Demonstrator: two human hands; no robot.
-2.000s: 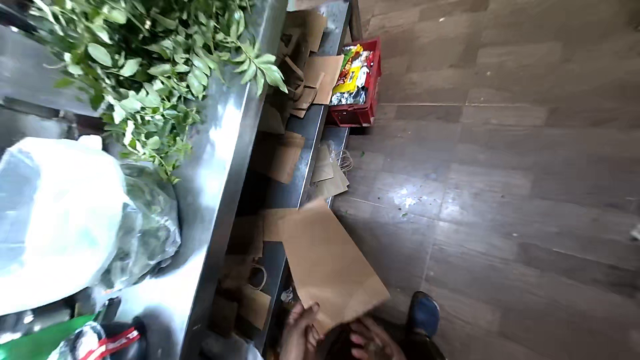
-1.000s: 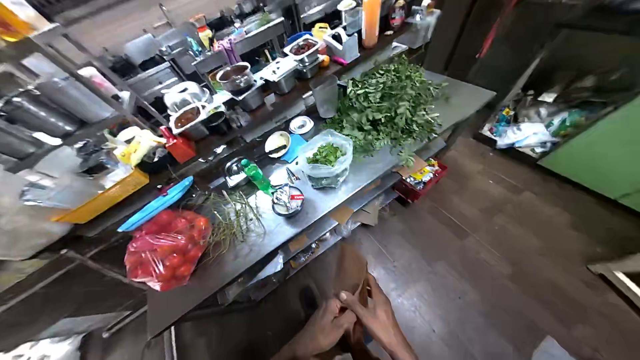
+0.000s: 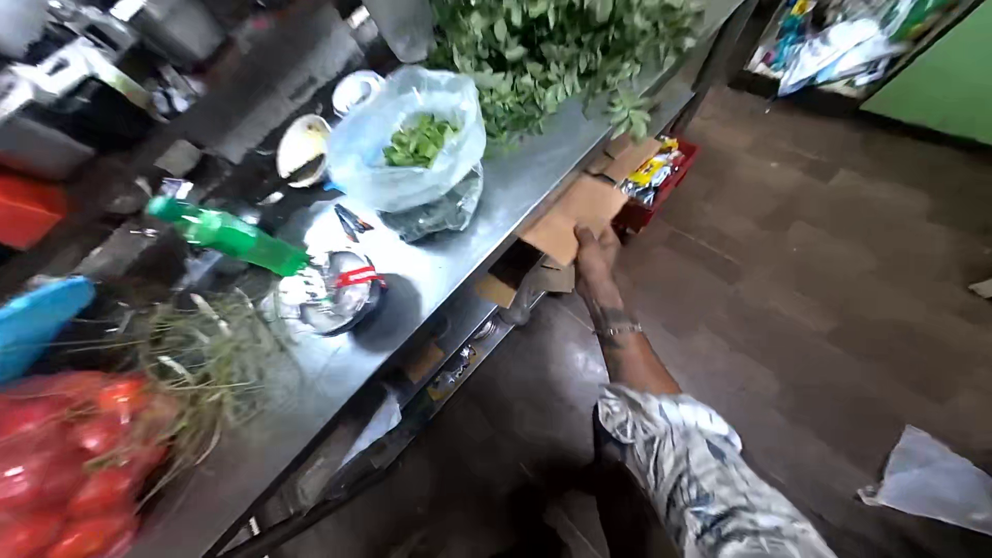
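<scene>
My right hand point(image 3: 598, 260) grips a brown paper bag or cardboard piece point(image 3: 575, 218) by its near edge, at the shelf under the steel table's front edge. Other brown pieces point(image 3: 556, 277) lie on the shelf just below it. Beyond the held piece stands a red crate point(image 3: 680, 172) with colourful packets. My left hand is out of view. On the table above are a clear plastic bag point(image 3: 457, 203) with green leaves and a large heap of leafy green stems point(image 3: 558, 62).
The steel table point(image 3: 387, 333) bears a green plastic bottle point(image 3: 232, 236), a bowl with a plastic wrapper point(image 3: 345, 298), dry stalks point(image 3: 205, 372) and a red bag of tomatoes point(image 3: 70, 457). A white sheet point(image 3: 934, 480) lies on the floor at right.
My two hands were together on the brown piece; now only the right is seen, reaching out to the shelf with a brown piece in it. The view has swung.
</scene>
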